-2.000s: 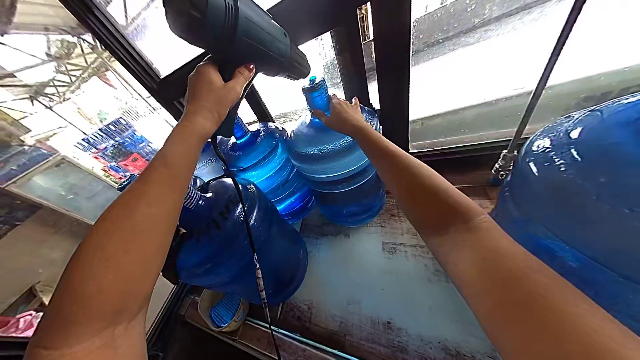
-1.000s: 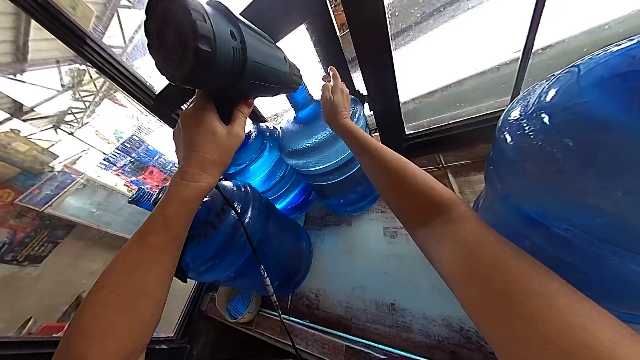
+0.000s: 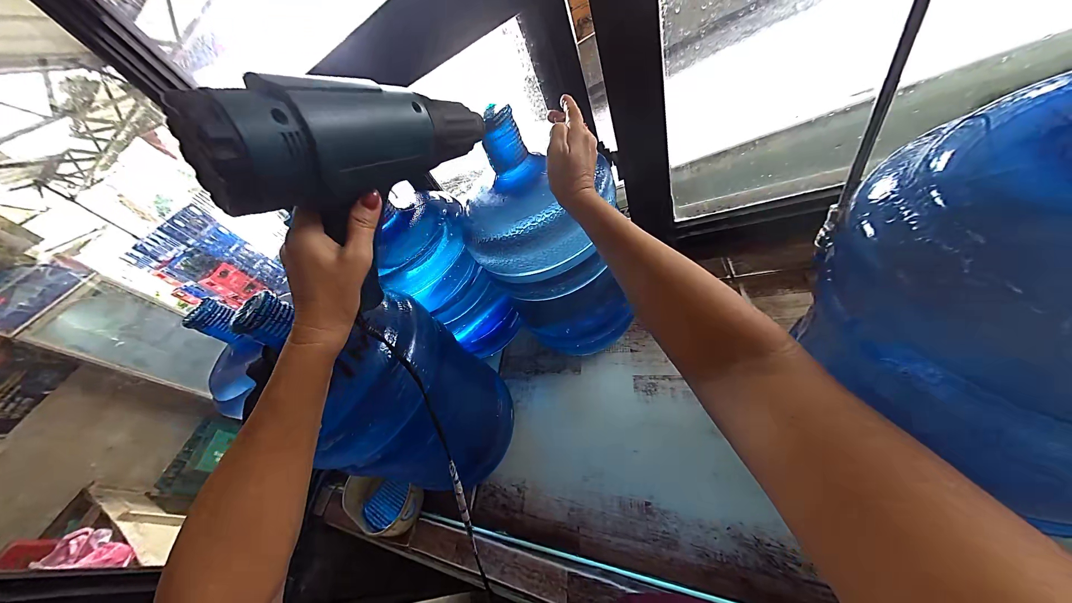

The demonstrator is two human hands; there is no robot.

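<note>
My left hand grips a dark heat gun by its handle. The nozzle points right, at the wrapped neck of a blue water jug, and in this view overlaps or nearly meets the neck's edge. Just right of that neck my right hand is raised with some fingers extended and others bent, holding nothing that I can see. Another blue jug stands beside the first. Below the heat gun is a nearer blue jug, partly behind my left hand and the power cord.
A very large-looking blue jug fills the right side. More jug necks show left of my left forearm. A small tub with blue ribbed pieces sits by the wooden ledge. Black-framed windows rise behind the jugs.
My right hand, which was at the jug's neck two seconds ago, is now off it to the right. The heat gun has swung to a more level angle since one second ago.
</note>
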